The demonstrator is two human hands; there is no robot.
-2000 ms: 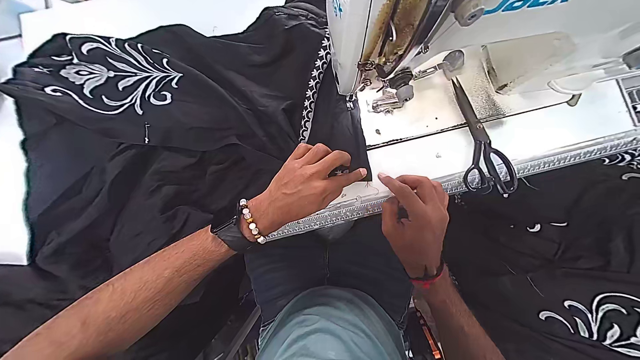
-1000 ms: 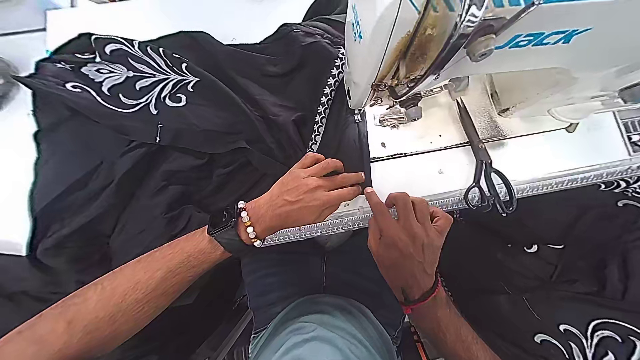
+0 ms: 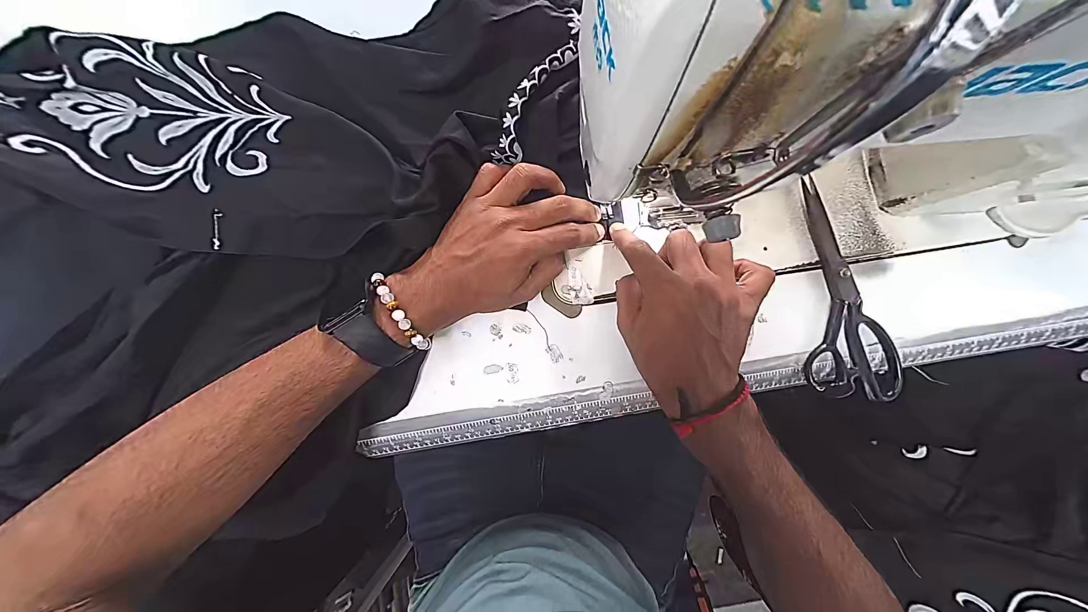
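Observation:
Black fabric with white embroidery [image 3: 340, 110] spreads over the left of the sewing table and reaches the white Jack sewing machine [image 3: 637, 93]. My left hand [image 3: 501, 242] lies on the fabric's edge just left of the presser foot, fingertips pressing it down. My right hand [image 3: 688, 314] is beside it, its index fingertip on a small dark part of the cloth close to the needle area, the other fingers curled. Whether that hand pinches the cloth cannot be seen. The needle itself is hidden among the metal parts.
Black-handled fabric scissors [image 3: 841, 297] lie right of my right hand, handles over the table's front edge. A measuring tape strip [image 3: 510, 425] runs along that edge. Loose thread and scraps [image 3: 510, 371] dot the white tabletop. More embroidered black fabric [image 3: 960, 493] hangs at the lower right.
Both hands have moved from the table's front edge up to the presser foot area. The fabric's edge has moved along with them, uncovering white tabletop near the front. The view has shifted closer.

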